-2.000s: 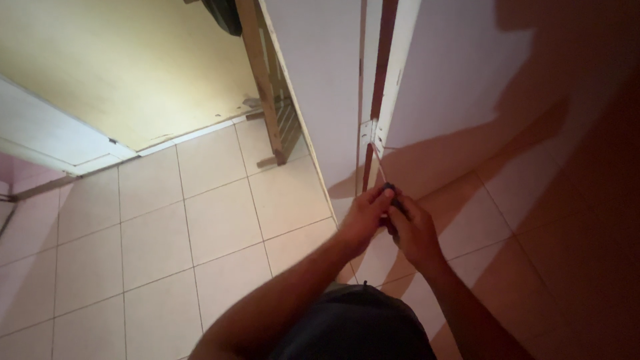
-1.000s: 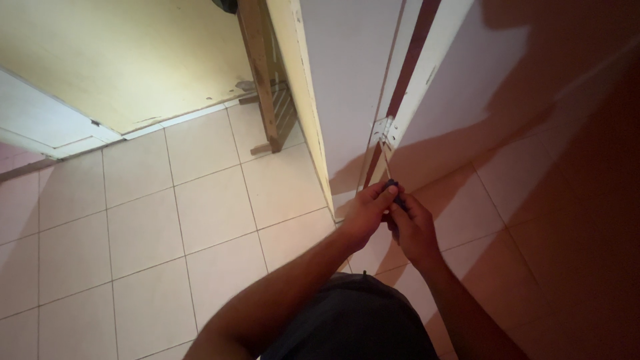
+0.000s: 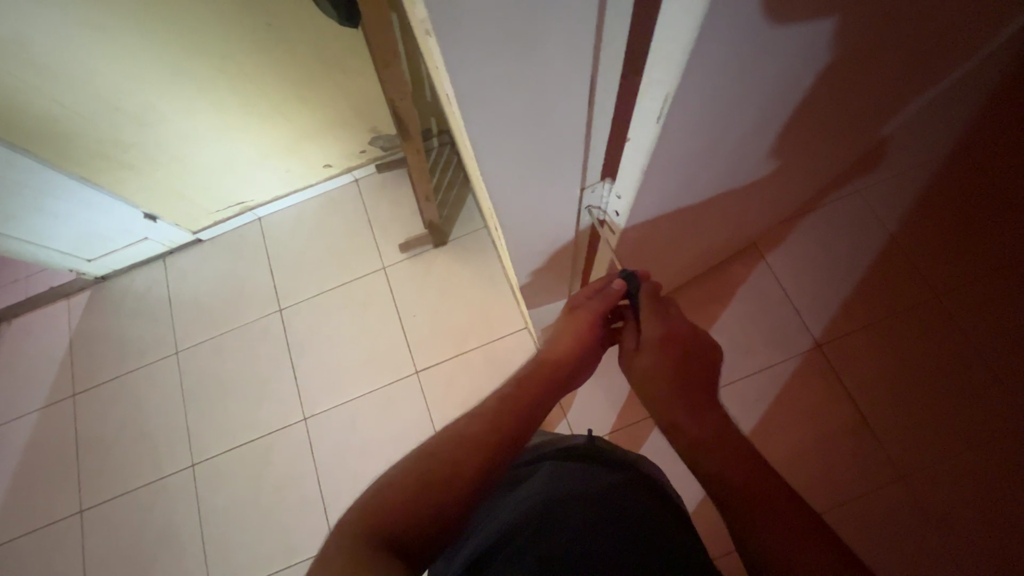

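A screwdriver (image 3: pixel 629 282) with a dark handle and a long thin shank points up and to the left. Its tip meets the left leaf of a metal hinge (image 3: pixel 602 198) fixed between the door's edge and the white frame. Around the handle my right hand (image 3: pixel 670 344) is closed from the right. The fingers of my left hand (image 3: pixel 588 324) grip the same handle near its top, from the left. Both hands touch or nearly touch each other. Small screw heads or holes show on the hinge's right leaf; the exact contact of the tip is hard to make out.
The door (image 3: pixel 512 120) rises left of the hinge, with its pale edge running down to the tiled floor (image 3: pixel 352 344). Behind it a wooden rack (image 3: pixel 412 136) leans by the yellow wall (image 3: pixel 200 88). A white door panel (image 3: pixel 72 212) is at the far left. Shadows cover the right side.
Both hands stay on the screwdriver, with its tip at the hinge throughout. Only slight shifts of the view are plain.
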